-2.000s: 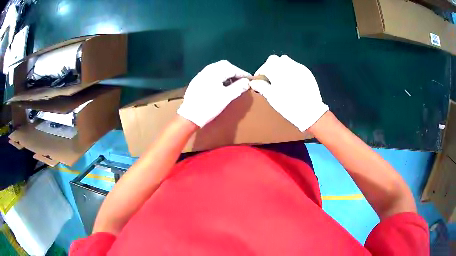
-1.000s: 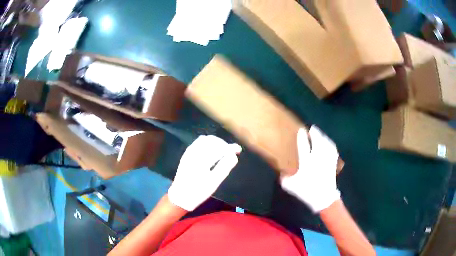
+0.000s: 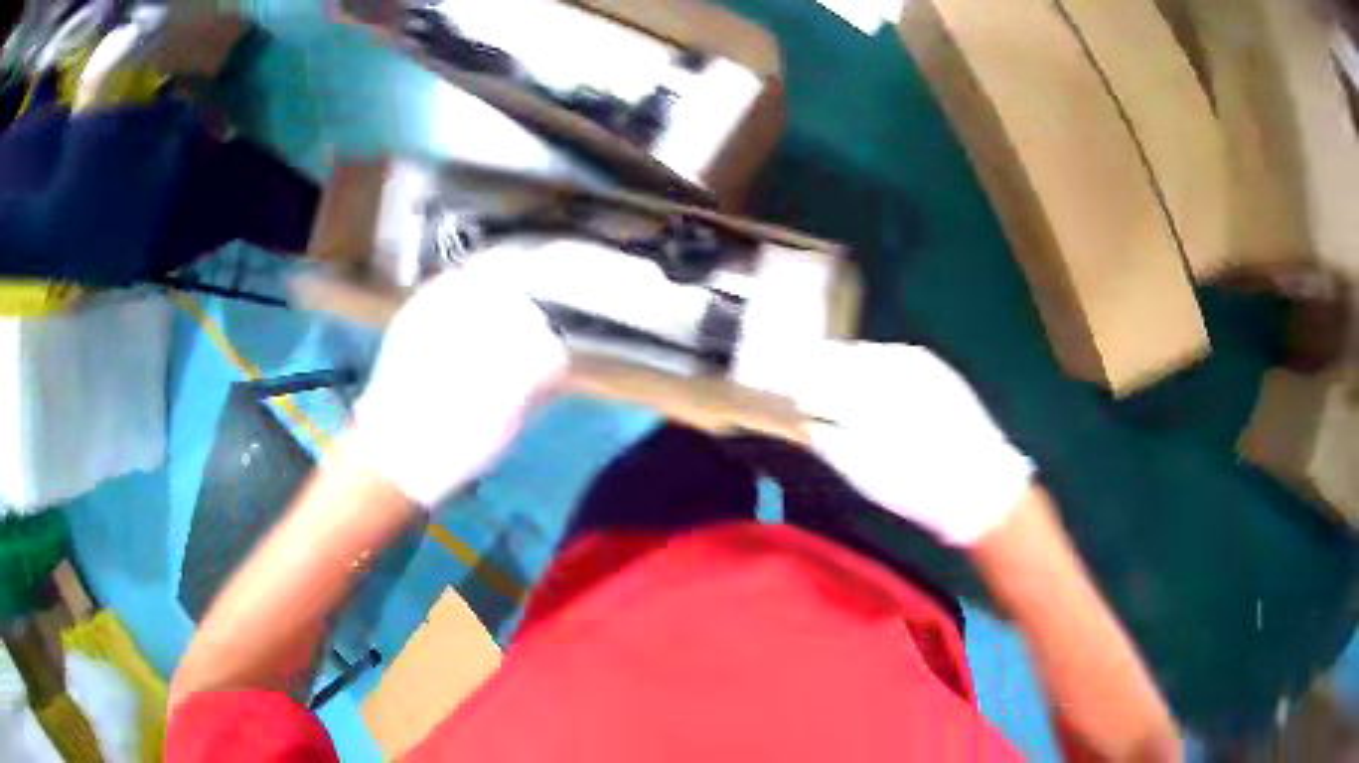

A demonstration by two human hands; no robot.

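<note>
An open long brown carton (image 3: 671,391) lies in front of me, near the table's front edge. Inside are a white wrapped product (image 3: 619,279) and black parts (image 3: 690,248). My left hand (image 3: 462,373), in a white glove, is on the carton's near side toward its left end and hides part of it. My right hand (image 3: 920,440), also gloved, has its fingers on the near edge at the right end. Both hands are blurred and their fingertips are hard to make out.
A second open filled carton (image 3: 753,137) lies just beyond. Closed long cartons (image 3: 1073,194) lie at the right on the dark green table (image 3: 954,298). Another person's dark sleeve (image 3: 127,187) is at the left. A dark stand (image 3: 283,492) is below on the blue floor.
My hands have left the closed carton and moved to the nearer open filled carton. The view has turned left, so the open cartons now show nearer the middle.
</note>
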